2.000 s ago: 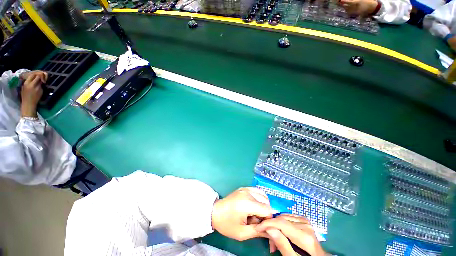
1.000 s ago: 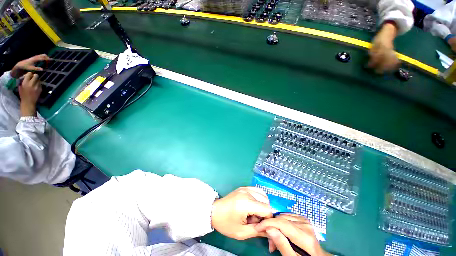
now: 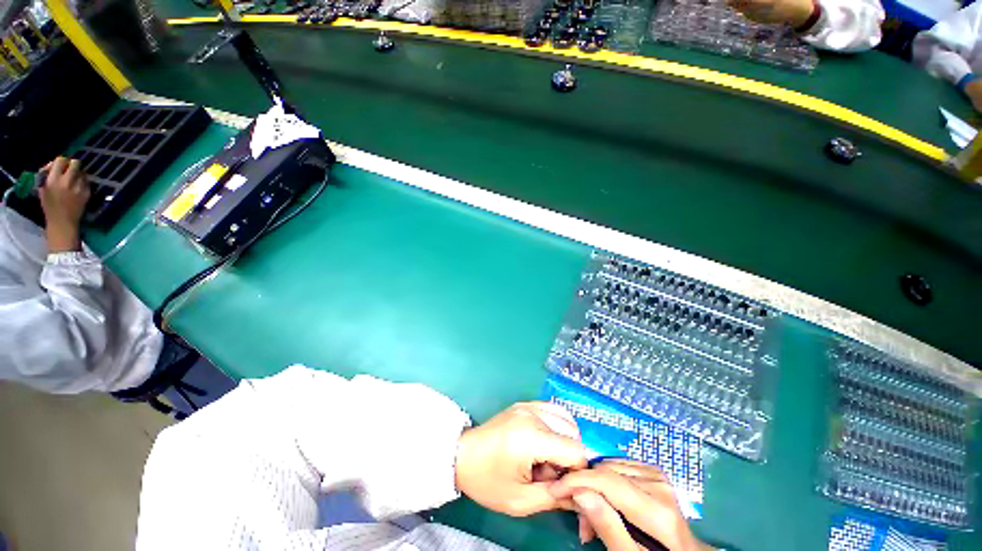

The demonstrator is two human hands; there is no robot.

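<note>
My left hand (image 3: 519,461) and my right hand (image 3: 630,504) meet over the blue adhesive sheet (image 3: 676,465), which has rows of small white squares. My right hand holds slim black tweezers (image 3: 643,537), their rear part showing below the fingers. My left fingers are curled; what they may hold is hidden between the hands. A clear blister tray (image 3: 668,355) with small dark and silver components lies just above the sheet.
A second blister tray (image 3: 899,436) and blue-white sheet (image 3: 883,535) lie right. Beyond the pale rail, the green conveyor (image 3: 646,161) carries black round units (image 3: 563,79). A black box (image 3: 258,194) with cable stands left, near a neighbour's hand (image 3: 65,199).
The round units on the conveyor have moved left. A person's hand across the belt reached over it and has drawn back. The left neighbour's hands have moved. My hands look unchanged.
</note>
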